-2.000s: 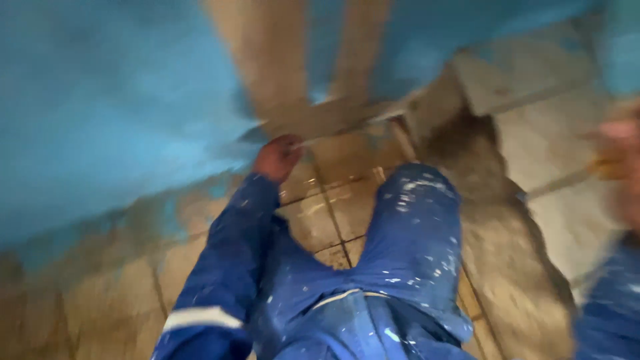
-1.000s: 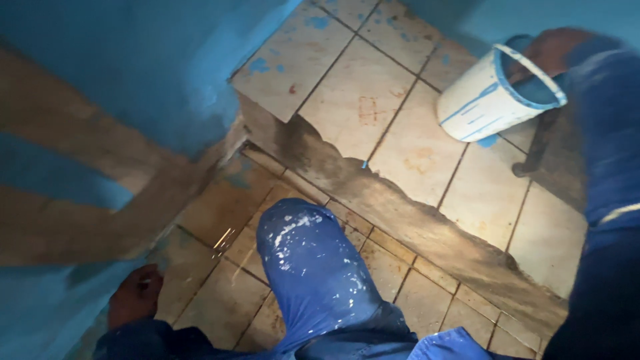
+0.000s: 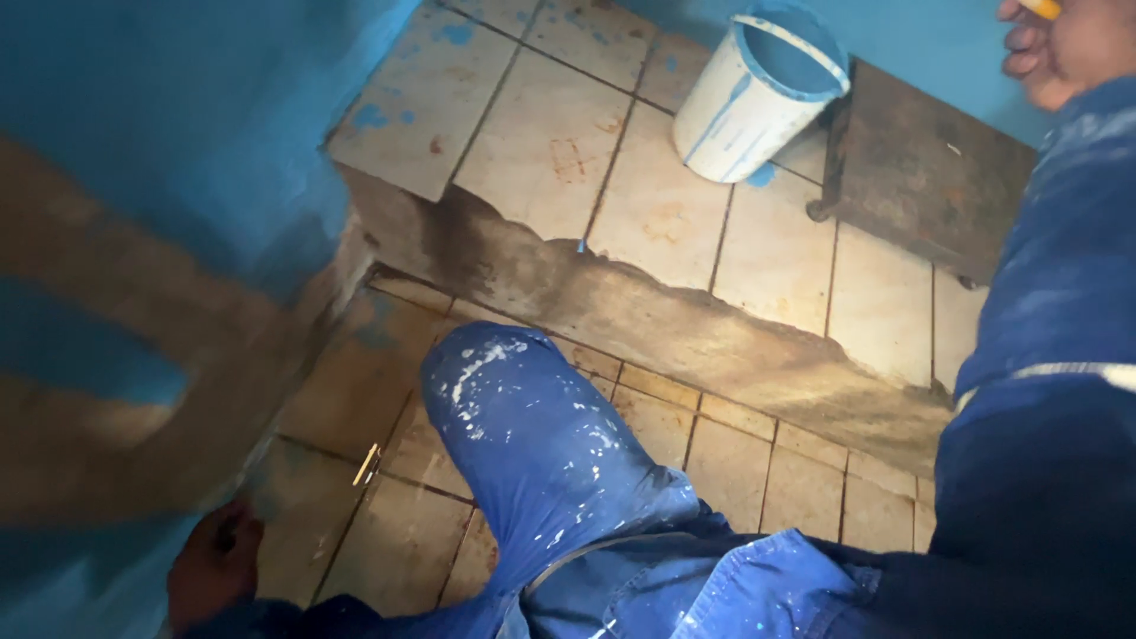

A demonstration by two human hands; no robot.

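Observation:
My right hand [image 3: 1056, 53] is curled round a yellow handle [image 3: 1040, 8] at the top right corner; the rest of that tool is out of view. Left of it, a white plastic bucket [image 3: 741, 111] with a pale handle and blue paint runs down its side stands on the tiled ledge. My left hand [image 3: 216, 559] is at the lower left, beside the foot of the blue wall, its fingers partly bent in shadow; whether it holds anything is not clear.
A dark, worn board-like object [image 3: 927, 169] lies on the tiled ledge [image 3: 657, 222], right of the bucket. The ledge has a rough, broken edge above the tiled floor [image 3: 399, 532]. The blue wall [image 3: 204, 115] rises at the left. My paint-spotted knee is bent in the middle.
A second ago my right hand was at the bucket's rim; now it is beyond the bucket to the right, with the yellow handle in it. The view has turned towards the ledge.

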